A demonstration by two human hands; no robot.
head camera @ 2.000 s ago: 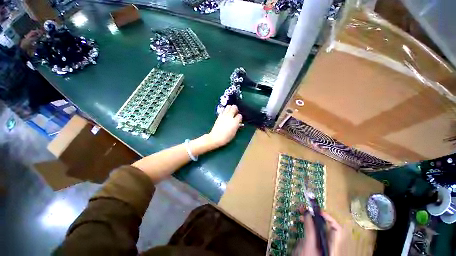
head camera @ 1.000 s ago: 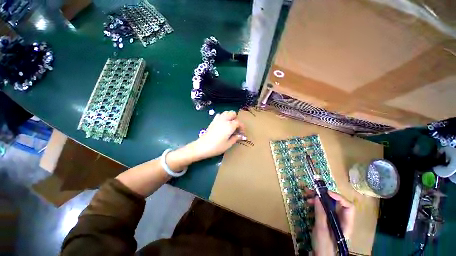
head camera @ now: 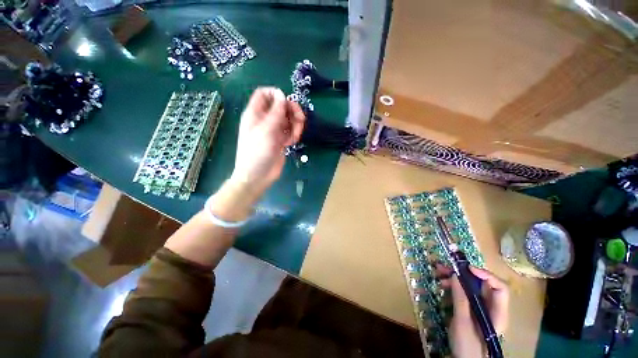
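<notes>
My right hand point(head camera: 472, 301) is shut on the black soldering iron point(head camera: 467, 280), its tip over the green circuit-board panel point(head camera: 427, 231). The panel lies on the cardboard mat point(head camera: 350, 231). My left hand point(head camera: 266, 136) is raised over the green bench with its fingers curled; a pale spot shows at the fingertips, but I cannot tell whether it holds a lead. Behind it lies the bundle of black leads point(head camera: 325, 133) with white rings, partly hidden by my fingers. A small white round part point(head camera: 304, 159) lies beside the bundle.
A stack of panels point(head camera: 178, 140) is at left, with another panel point(head camera: 224, 45) and loose leads behind. A heap of leads point(head camera: 63, 98) is far left. A large carton point(head camera: 504, 84) and a pale post point(head camera: 365, 63) stand behind the mat. A round jar point(head camera: 546, 248) is right of the panel.
My left hand first reached to the lead bundle, then moved over the mat's left edge with thin leads at its fingers. It is now up and left, over the bench. The iron stays over the panel.
</notes>
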